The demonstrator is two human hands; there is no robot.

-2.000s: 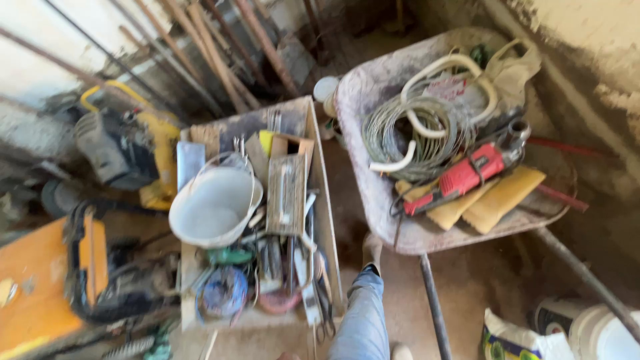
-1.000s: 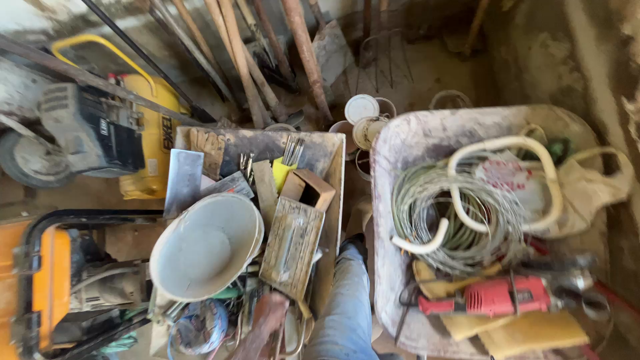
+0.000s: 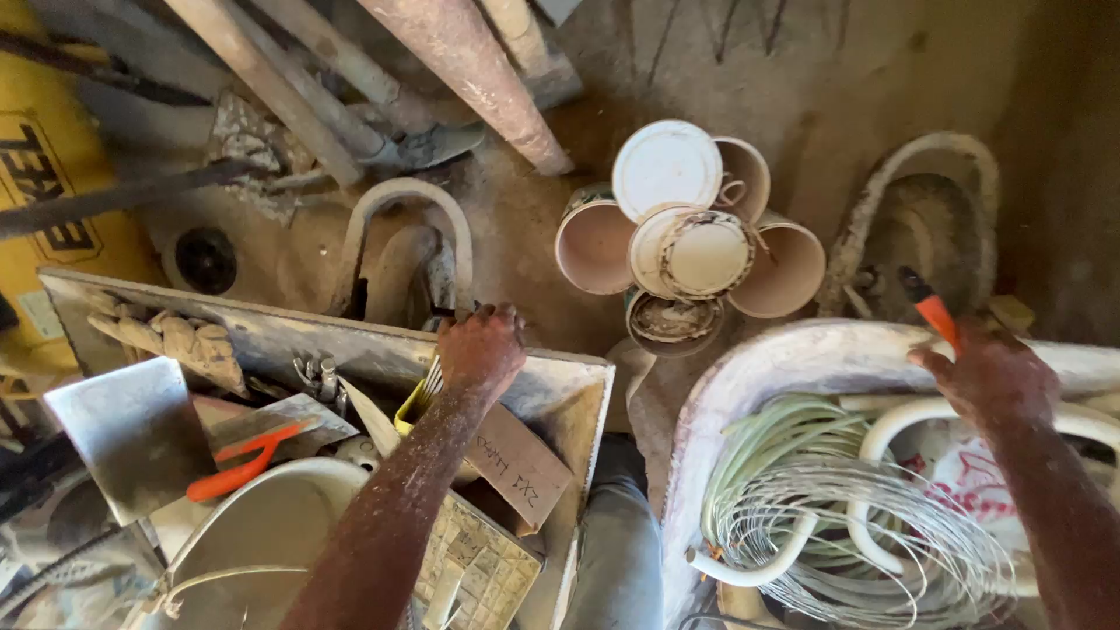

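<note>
My left hand (image 3: pixel 481 348) is closed over the upper ends of a thin bundle beside a yellow packet (image 3: pixel 409 407), at the far wall of a wooden box (image 3: pixel 560 372). What exactly its fingers hold is hidden. My right hand (image 3: pixel 997 376) grips a tool with an orange and black handle (image 3: pixel 936 311) over the wheelbarrow tray's far rim (image 3: pixel 809 350). Below that hand lie coils of wire (image 3: pixel 840 516) and bent white pipe (image 3: pixel 770 564). In the box are a white bucket (image 3: pixel 254 534), a cardboard box (image 3: pixel 521 464), a steel trowel blade (image 3: pixel 131 437) and an orange-handled tool (image 3: pixel 241 468).
Several paint cans (image 3: pixel 595 245) with lids (image 3: pixel 669 171) stand on the floor between box and wheelbarrow. Long wooden handles (image 3: pixel 472 79) lean at the back left. A yellow machine (image 3: pixel 52 201) stands at the far left. My jeans leg (image 3: pixel 617 551) is between box and wheelbarrow.
My left hand has moved from the near part of the box to its far wall. My right hand has come into view over the wheelbarrow with an orange-handled tool. The view is closer.
</note>
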